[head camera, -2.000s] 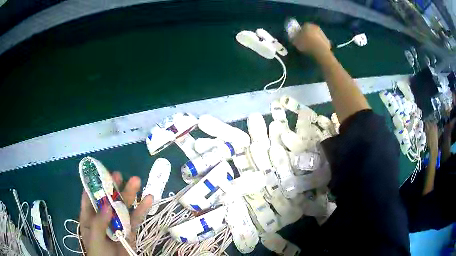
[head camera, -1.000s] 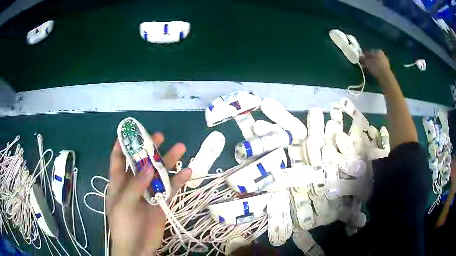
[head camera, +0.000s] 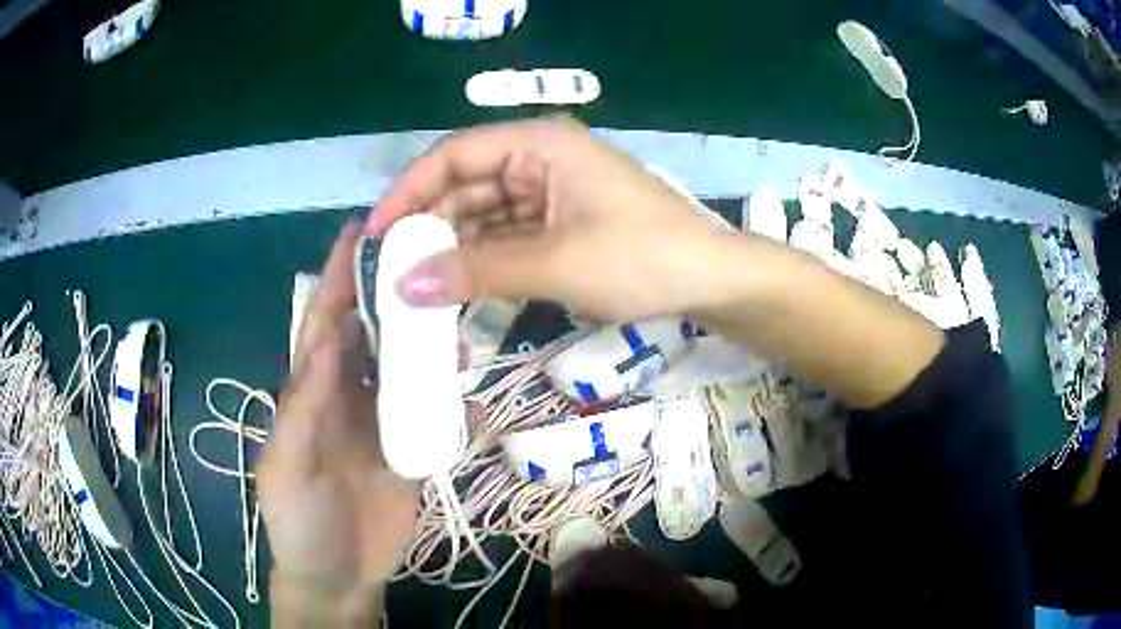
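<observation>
My left hand (head camera: 326, 430) holds a white bottom housing (head camera: 368, 277) upright at centre left; a strip of its dark inside shows at the upper left edge. My right hand (head camera: 553, 227) holds a smooth white back cover (head camera: 418, 356) by its upper end, thumb on its outer face. The cover lies over most of the housing and hides the circuit board and battery. Whether the two parts touch all along cannot be told. A white cord (head camera: 457, 522) hangs from the housing's lower end.
Loose white covers (head camera: 685, 467) and housings with blue marks (head camera: 590, 445) are heaped right of my hands. Tangled cords (head camera: 43, 455) and housings (head camera: 133, 381) lie at left. Beyond the pale rail (head camera: 160, 184), the green belt (head camera: 283, 86) carries several spaced units. A person's arm (head camera: 1100, 455) shows at far right.
My right hand has come back from the belt to my left hand with a white cover, which now hides the open housing. A flat white piece now shows on the belt.
</observation>
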